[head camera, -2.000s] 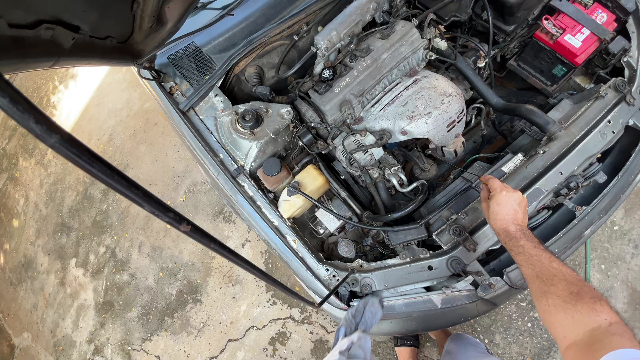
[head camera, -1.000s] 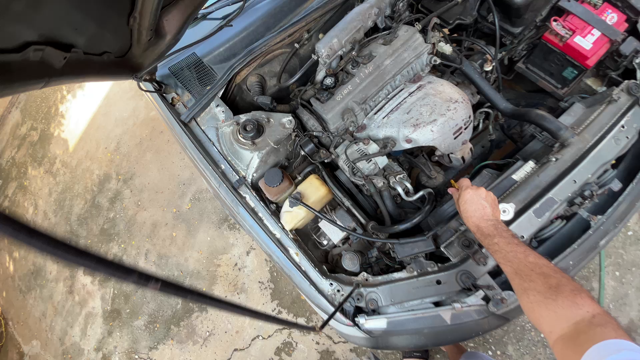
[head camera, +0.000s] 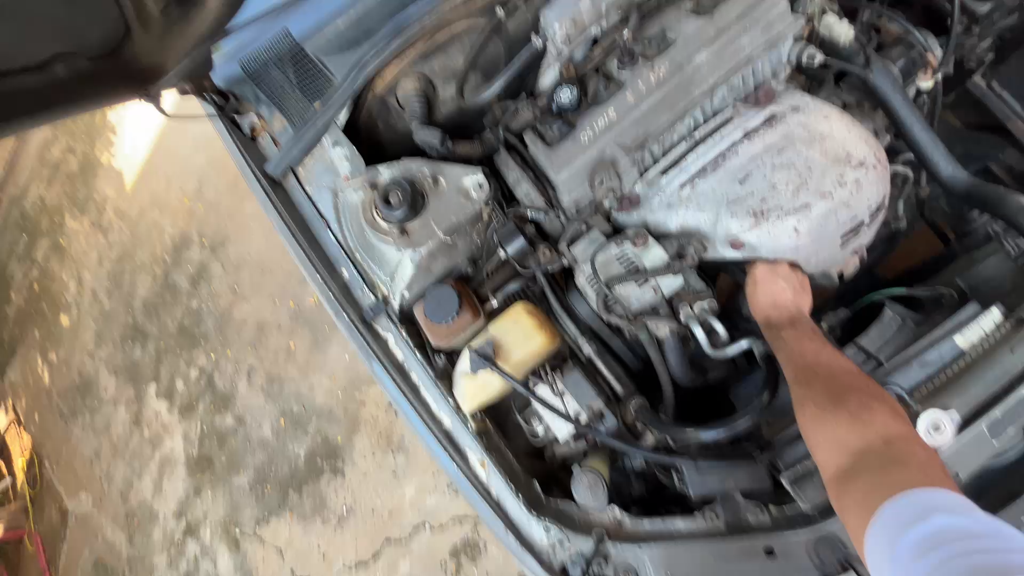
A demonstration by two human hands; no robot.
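Note:
My right hand (head camera: 778, 293) reaches down into the engine bay, at the lower edge of the metal exhaust manifold heat shield (head camera: 784, 184). Its fingers are hidden under the shield, so what they touch or hold cannot be seen. Left of the hand sits the alternator (head camera: 628, 268), with bent metal pipes (head camera: 716, 336) between the two. The engine's valve cover (head camera: 648, 96) lies above the shield, with a black oil filler cap (head camera: 565, 97) near it. My left hand is out of the frame.
A yellowed plastic reservoir (head camera: 512, 344) and a black-capped reservoir (head camera: 448, 312) stand near the fender. A thick black hose (head camera: 936, 152) runs at the upper right. The radiator (head camera: 952, 352) lies right of my forearm. The raised hood (head camera: 88, 56) hangs at the upper left.
My right hand has moved from above the radiator area to under the heat shield's lower edge. A small yellow thing showed at its fingertips a second ago. The view has come closer to the engine.

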